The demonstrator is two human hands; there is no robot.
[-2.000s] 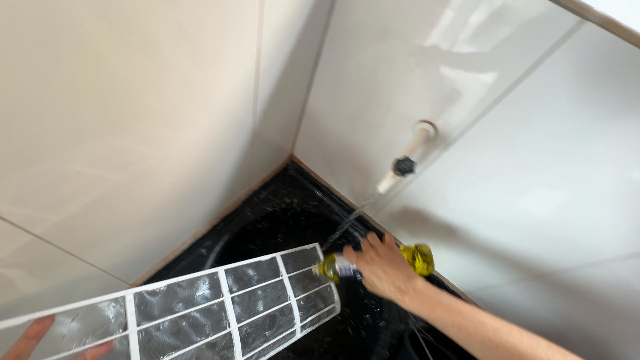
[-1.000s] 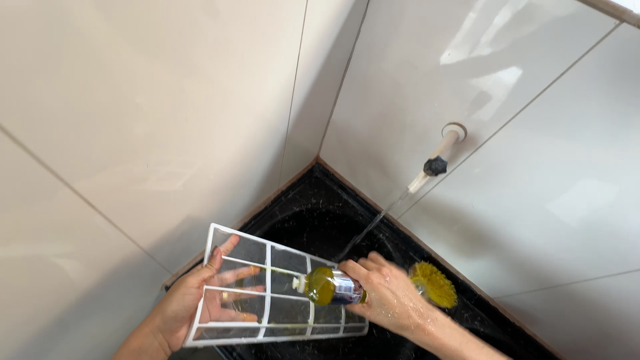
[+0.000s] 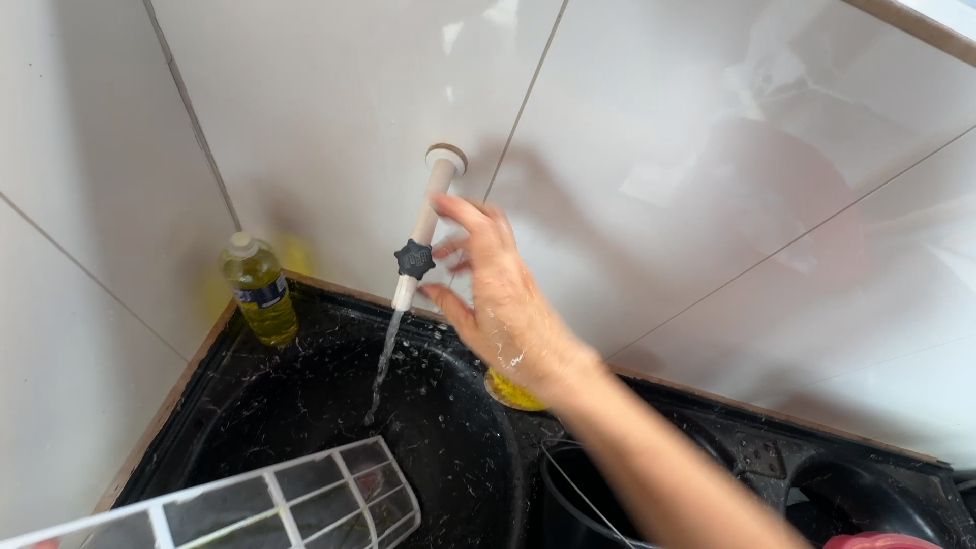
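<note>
My wet right hand (image 3: 499, 305) is raised with its fingers apart beside the black knob (image 3: 415, 260) of a white plastic tap (image 3: 431, 198); whether a fingertip touches the knob is hard to tell. Water runs from the spout into the black basin (image 3: 457, 457). A white-framed mesh filter (image 3: 282, 499) slants over the basin from the lower left, with yellowish streaks on it. Of my left hand (image 3: 46, 544) only a sliver shows at the frame's left end, at the bottom edge. A capped bottle of yellow-green liquid (image 3: 263, 293) stands in the basin's back corner.
A yellow-bristled brush (image 3: 515, 390) lies on the rim behind my right wrist. A black bucket (image 3: 560, 496) with a wire handle is right of the basin. Something pink (image 3: 884, 541) shows at the lower right edge. Tiled walls (image 3: 686, 191) meet behind the basin.
My right hand has let go of the bottle, which it held over the filter, and has moved up to the tap. The bottle now stands in the corner. The view has shifted right.
</note>
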